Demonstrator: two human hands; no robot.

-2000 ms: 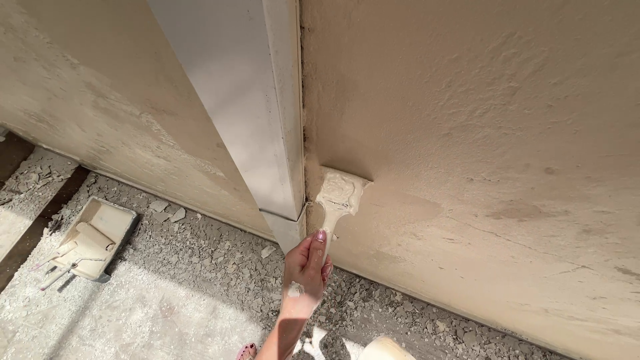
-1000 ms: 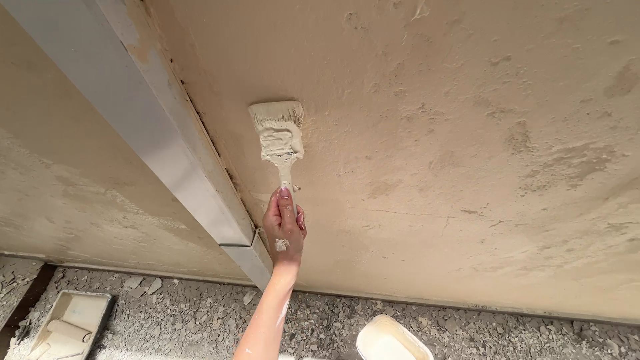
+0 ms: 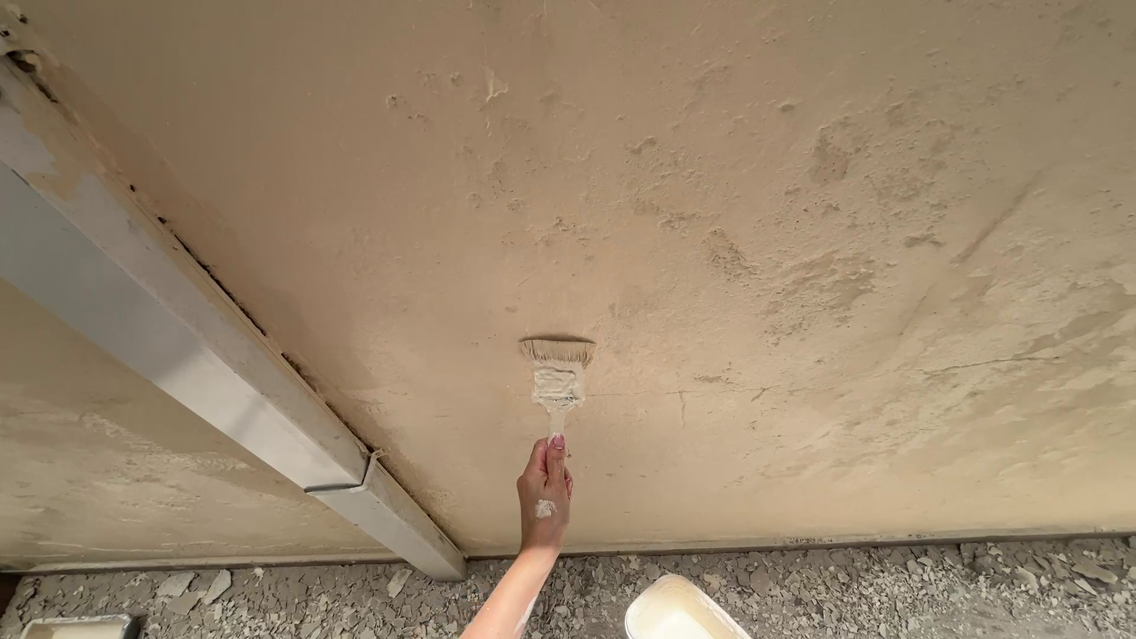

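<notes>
My left hand (image 3: 544,501), with pale paint on its skin, grips the handle of a flat, wide paintbrush (image 3: 558,383), thumb on top. The brush points up the picture, its bristles against the beige wall (image 3: 461,293); thick pale paint coats its ferrule and the base of its bristles. A white container (image 3: 679,611) with pale contents shows at the bottom edge, right of my forearm; what holds or supports it is hidden. My right hand is out of view.
A pale boxed vertical post (image 3: 240,382) stands left of the brush. Flaked debris (image 3: 852,590) covers the floor along the wall's foot. A paint tray (image 3: 80,627) lies at the bottom left. The wall has rough patches and a thin crack.
My left hand and the brush have moved right along the wall, away from the post. The view has shifted, and the roller in the tray is no longer visible.
</notes>
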